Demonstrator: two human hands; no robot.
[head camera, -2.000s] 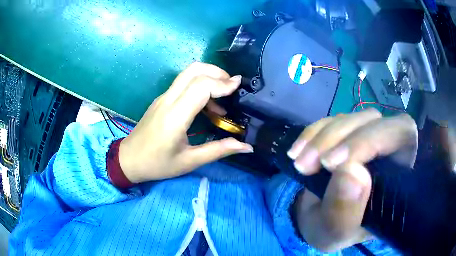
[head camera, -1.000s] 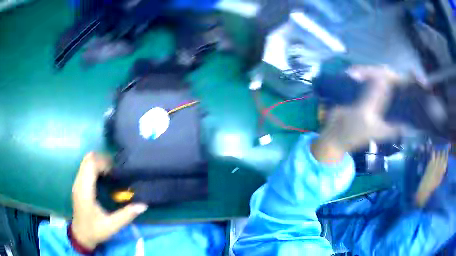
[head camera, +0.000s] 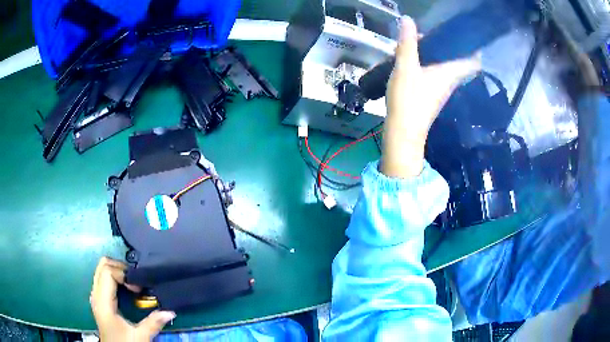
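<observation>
A black blower housing (head camera: 174, 234) lies flat on the green bench, with a round white and blue label (head camera: 161, 212) and thin coloured wires. A black cover strip (head camera: 204, 287) runs along its near edge. My left hand (head camera: 124, 304) holds its near left corner, around a yellow-gold piece (head camera: 146, 302). My right hand (head camera: 418, 83) grips a thick black electric screwdriver (head camera: 461, 33), its tip at the mechanism of the white-grey screw feeder (head camera: 348, 110).
A blue bin (head camera: 50, 40) stands at the back left, with loose black strips (head camera: 110, 127) before it. Red and black wires (head camera: 321, 163) lie by the feeder. Black blower assemblies (head camera: 478, 160) stand at right, beside another person's blue sleeve (head camera: 495, 274).
My right hand has carried the screwdriver from the housing's near edge to the feeder. My left hand stays at the housing's corner. The view has shifted right.
</observation>
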